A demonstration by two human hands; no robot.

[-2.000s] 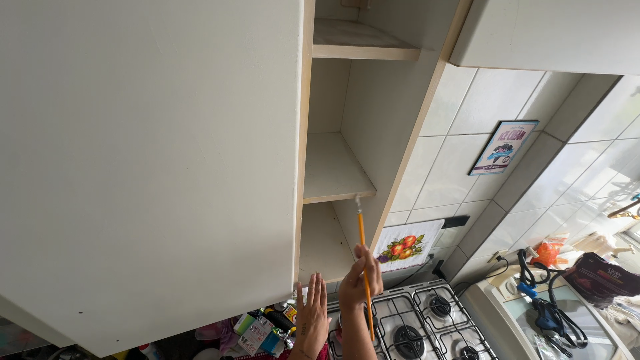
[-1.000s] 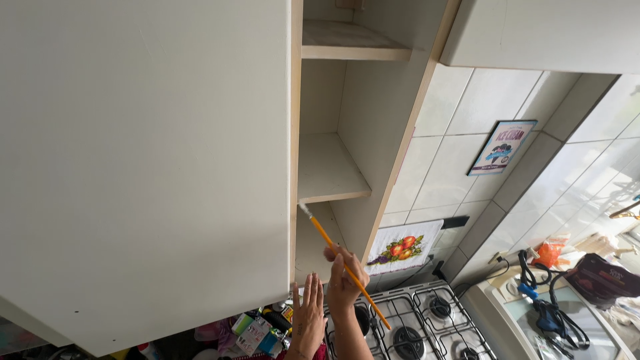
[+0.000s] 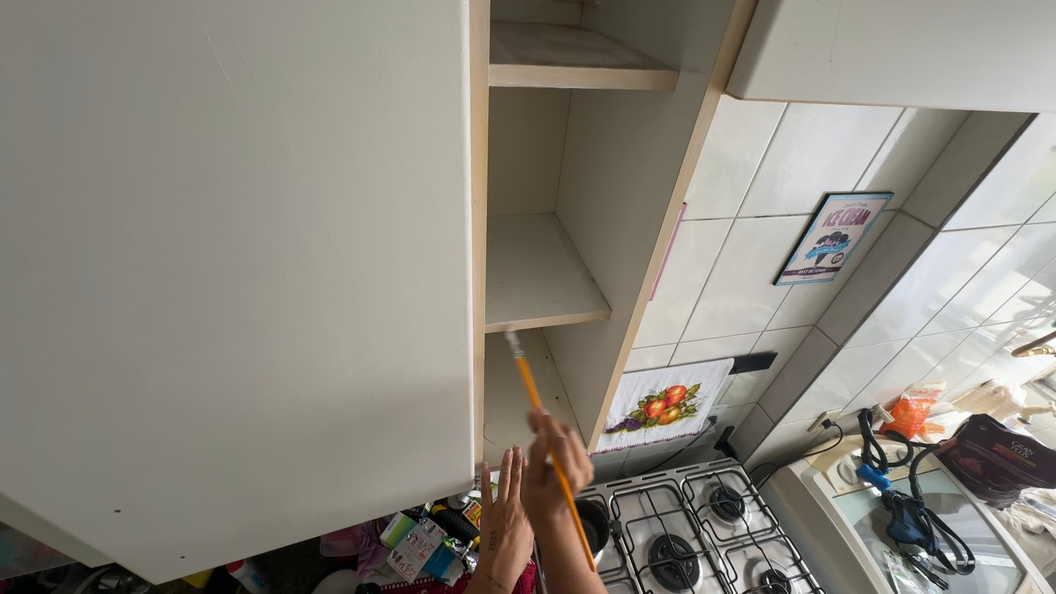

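Observation:
In the head view my right hand grips a slim paintbrush with an orange handle. Its pale bristle tip is at the front edge of a cabinet shelf, near that edge's left end; whether it touches cannot be told. My left hand is beside the right one, fingers extended upward, near the lower end of the cabinet's left upright. Nothing shows in the left hand. Shelves of the open cabinet run upward, with a higher shelf above.
A large white panel fills the left side. Below right stands a gas stove with a black pan. A fruit-print towel hangs by the tiled wall. Assorted packages lie under the panel; a washing machine holds cords.
The brush tip has moved from the shelf edge's right end to its left end, then slightly back right. My right hand has shifted with it; my left hand stays about where it was.

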